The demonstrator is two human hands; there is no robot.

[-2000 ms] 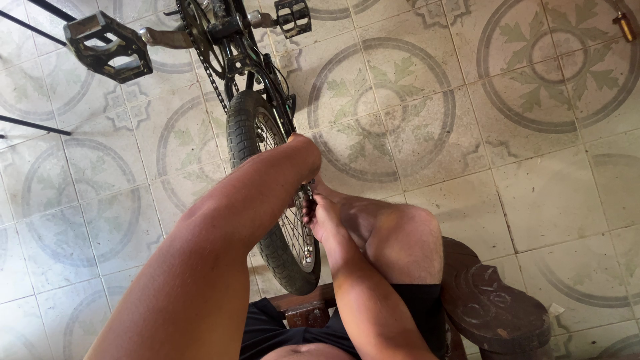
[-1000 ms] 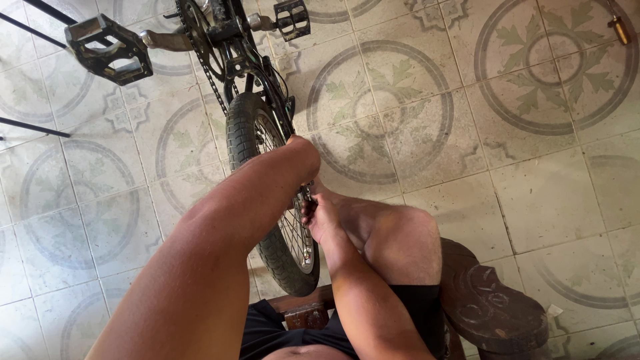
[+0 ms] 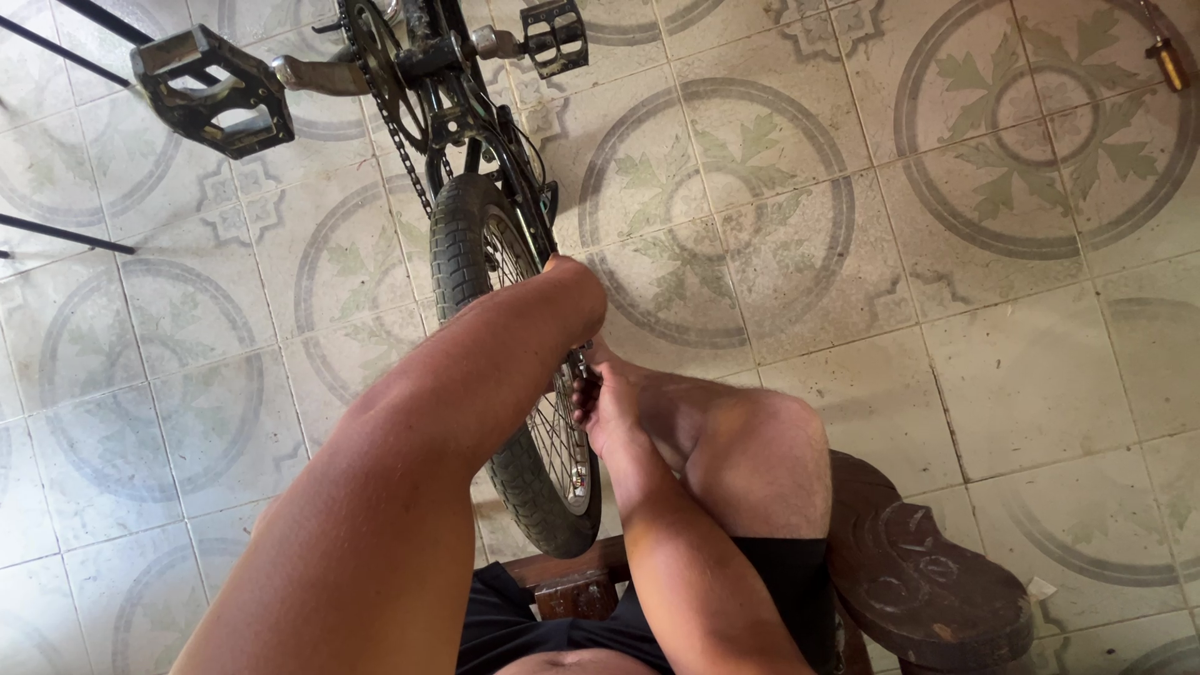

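Note:
A bicycle's rear wheel with a black knobbly tire (image 3: 457, 248) stands below its black frame (image 3: 534, 187), partly behind my left arm. My right hand (image 3: 605, 403) is at the wheel's right side near the hub, fingers curled and thumb against a small metal part (image 3: 585, 361) by the axle; its exact kind cannot be told. My left hand (image 3: 574, 281) is bent down at the wrist on the frame side of the hub, mostly hidden behind my forearm, so what it touches cannot be seen. The chain (image 3: 408, 173) runs back from the chainring (image 3: 375, 70) along the tire's left side.
Large pedals, left (image 3: 214, 92) and right (image 3: 555, 37), stick out from the cranks. A carved dark wooden chair arm (image 3: 937, 586) is at lower right, beside my bare knee (image 3: 792, 431). A screwdriver with a yellowish handle (image 3: 1167, 64) lies on the patterned tile floor (image 3: 1022, 375). Thin black bars (image 3: 70, 234) reach in at left.

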